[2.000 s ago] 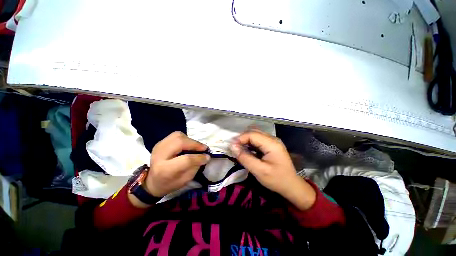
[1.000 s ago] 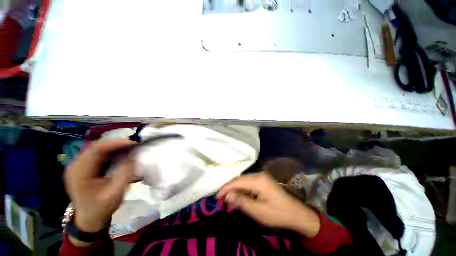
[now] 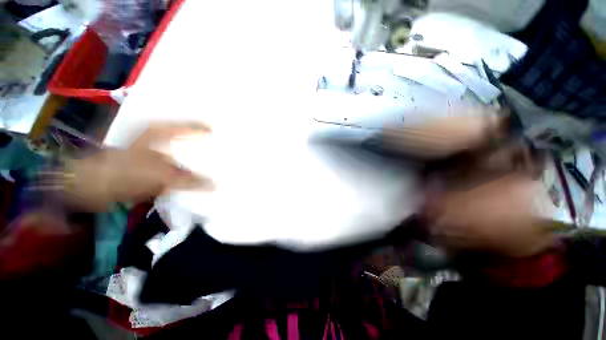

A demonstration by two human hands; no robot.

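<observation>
The white and black garment [image 3: 286, 206] is spread over the front of the table and hangs over its edge, its black part below the white. My left hand [image 3: 149, 166] is at the garment's left side, thumb and fingers on the white cloth. My right hand [image 3: 478, 199] is at its right side, strongly blurred, near the dark band [image 3: 352, 141]; it appears to hold the cloth. The presser foot and needle area [image 3: 355, 70] of the sewing machine is behind the garment, with nothing visibly under it.
The metal bed plate [image 3: 392, 99] lies behind the garment. A red plastic tray [image 3: 83, 70] is at the left. White pieces [image 3: 465, 73] lie right of the needle. A thin red stick [image 3: 566, 189] is at the far right, and a dark patterned cloth [image 3: 561, 60] at the upper right.
The garment has come up from my lap onto the table front. My hands have moved up and farther apart. The view has shifted, so the needle area and more of the tray show.
</observation>
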